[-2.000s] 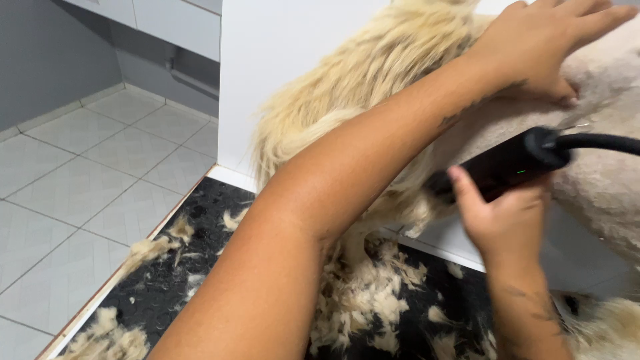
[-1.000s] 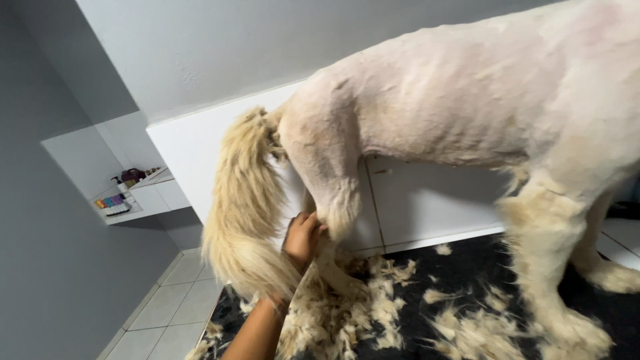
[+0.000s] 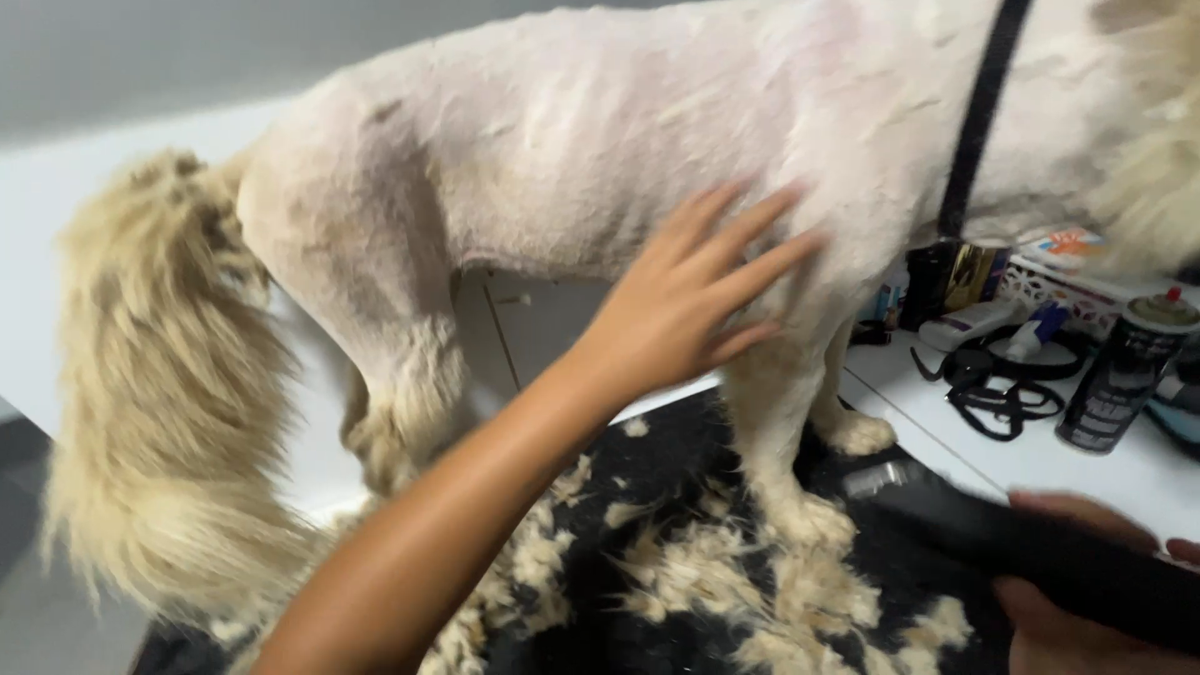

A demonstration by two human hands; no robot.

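A dog (image 3: 581,131) with a closely clipped body stands side-on, its long furry tail (image 3: 169,394) hanging at the left. My left hand (image 3: 703,281), fingers spread, is at the dog's chest beside the upper front leg; whether it touches is unclear. In my right hand (image 3: 1059,581), at the lower right, is a black electric clipper (image 3: 1012,544), blurred, its metal blade pointing left near the front paws. Longer fur remains on the lower legs. A dark strap (image 3: 984,122) crosses the dog near its neck. The head is mostly out of view.
Clumps of cut fur (image 3: 694,572) lie on the black table mat (image 3: 656,469). At the right, a white surface (image 3: 919,403) holds a black spray can (image 3: 1120,375), black-framed glasses (image 3: 1008,403), bottles and a white perforated basket (image 3: 1078,291). A white panel stands behind the dog.
My left hand has moved from the hind leg to the dog's chest. My right hand with the clipper, out of sight one second ago, shows at the lower right. The view has shifted toward the dog's front.
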